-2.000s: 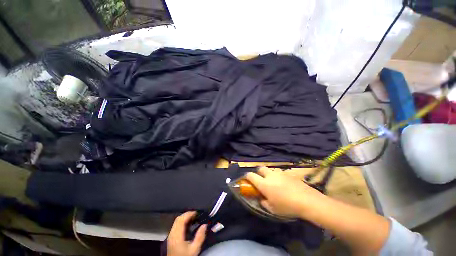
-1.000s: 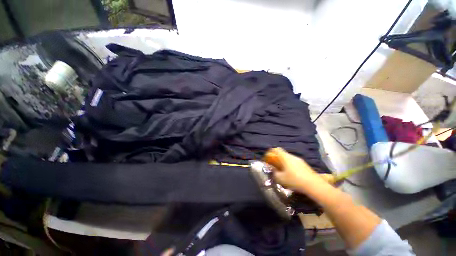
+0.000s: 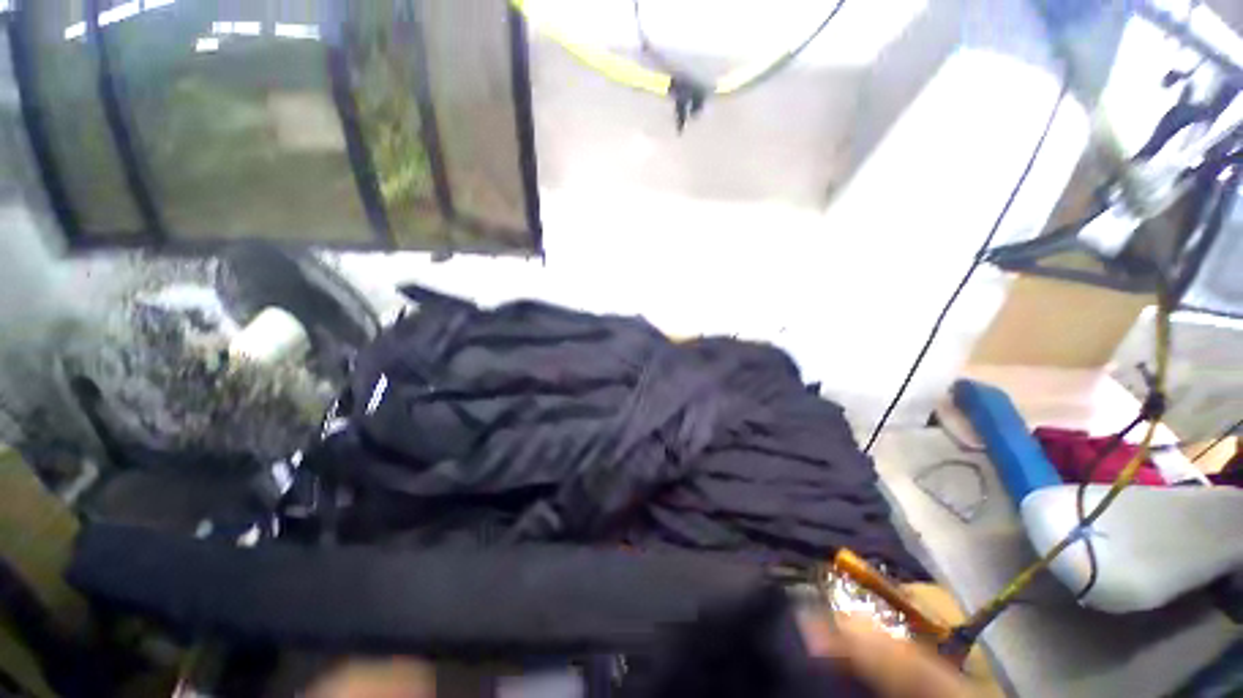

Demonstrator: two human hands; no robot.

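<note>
A dark garment is a blurred bunch at the bottom centre, at the right end of the narrow padded board. My right hand is blurred at its right side, seemingly gripping the cloth. My left hand is cut off by the bottom edge, below the board; its fingers and hold cannot be made out. The iron, with an orange-brown handle and shiny body, stands at the board's right end, behind my right hand and out of its grip.
A large dark garment pile lies behind the board. The yellow iron cord rises at the right. The grey bench holds a blue block, a white padded form and dark red cloth. A fan stands back left.
My right hand has let go of the iron, which now stands at the right. The garment below the board is now bunched up at the centre. The view has tilted up.
</note>
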